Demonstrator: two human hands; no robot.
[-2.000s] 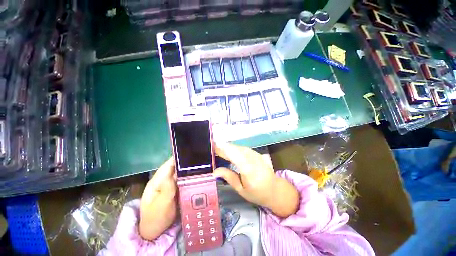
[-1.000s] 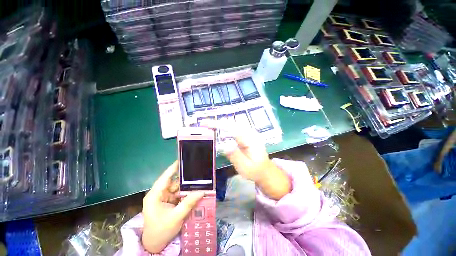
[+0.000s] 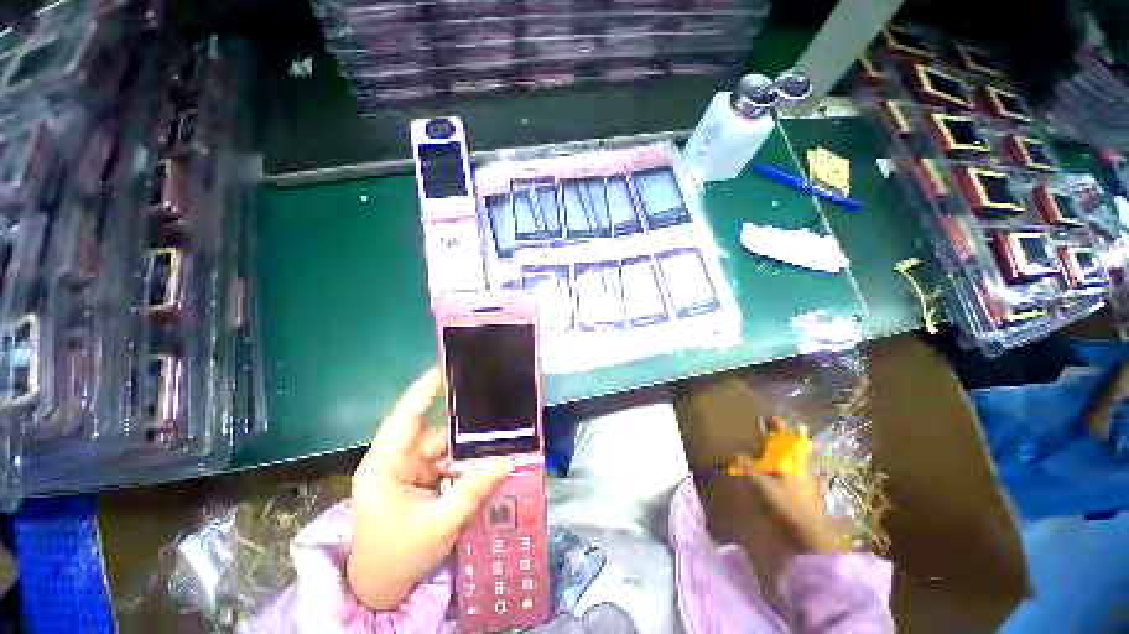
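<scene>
A pink flip phone (image 3: pixel 498 545) is held open and upright over my lap, its dark screen facing me. My left hand (image 3: pixel 402 502) grips it at the hinge, with the thumb across the front. My right hand (image 3: pixel 792 495) is down at the brown box on the right, its fingers at an orange-yellow handle (image 3: pixel 780 451); the thin shaft seen earlier is not visible. A second open flip phone (image 3: pixel 448 211) lies on the green bench beside a white sheet of dark-framed lenses (image 3: pixel 728 325).
Stacks of clear blister trays stand left (image 3: pixel 211 266), at the back (image 3: pixel 545 50) and right (image 3: pixel 984 186). A white bottle (image 3: pixel 731 134), blue pen (image 3: pixel 807 186), yellow square (image 3: pixel 830 167) and white wipe (image 3: pixel 795 247) lie on the bench. Blue clothing (image 3: pixel 1052 452) shows at right.
My right hand has left the phone and moved down right to the orange-yellow handle. My left hand still holds the phone. The camera view has shifted.
</scene>
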